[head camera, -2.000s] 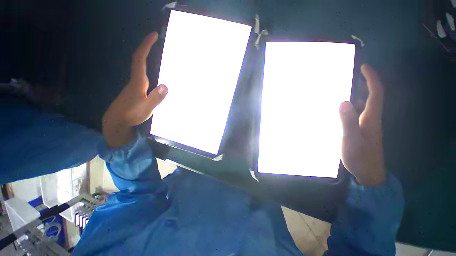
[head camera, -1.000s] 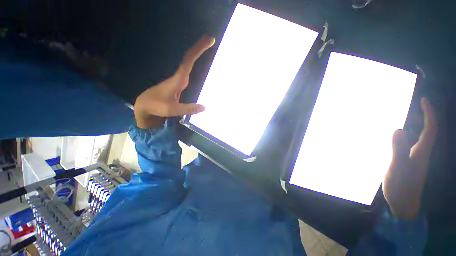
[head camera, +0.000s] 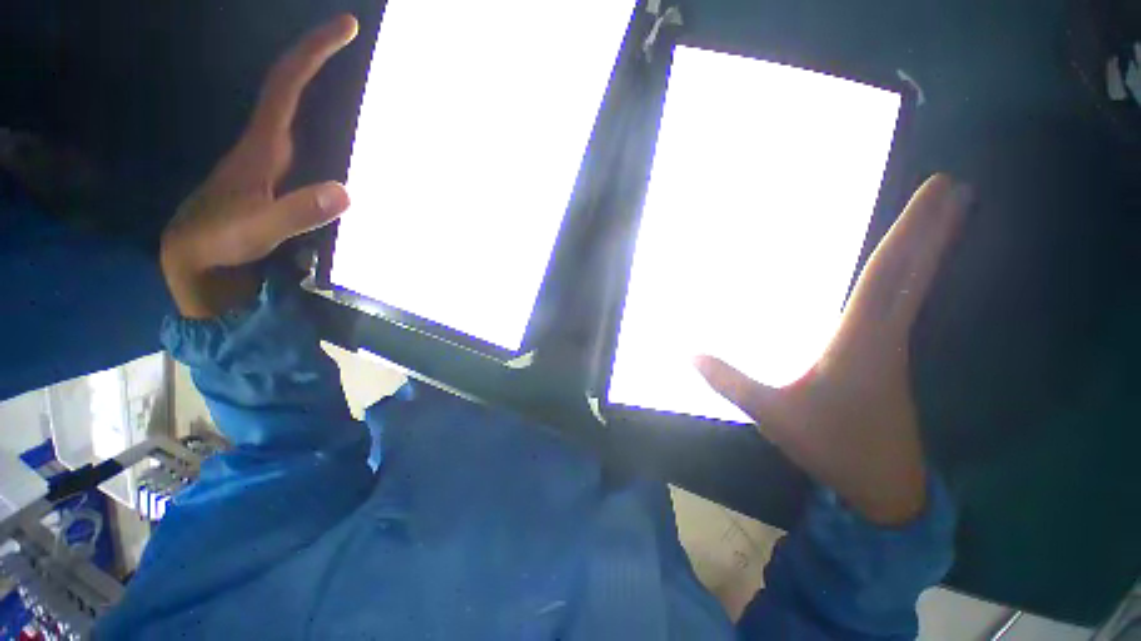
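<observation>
Two tablets lie side by side on a dark green mat, both screens lit glaring white. The left tablet (head camera: 482, 163) is tilted and its far edge is cut off by the picture's top. My left hand (head camera: 257, 194) is at its left side, fingers spread, thumb tip at the screen's left edge. The right tablet (head camera: 757, 225) shows fully except its lower right corner, which my right hand (head camera: 863, 382) covers. My right thumb lies over the lower part of its screen, fingers spread along the right edge. Pale corner bits show at the tablet corners.
The dark green mat (head camera: 1032, 476) spreads around the tablets. A dark item with white bits (head camera: 1124, 75) is cut off at the upper right edge. Blue cloth (head camera: 75, 301) lies at the left. White fixtures and racks (head camera: 88, 501) stand at the lower left. Pale floor shows below the mat.
The view has shifted, so the tablets sit further left and higher. My right hand has moved down the right tablet, its thumb now over the lower screen. My left hand stays beside the left tablet.
</observation>
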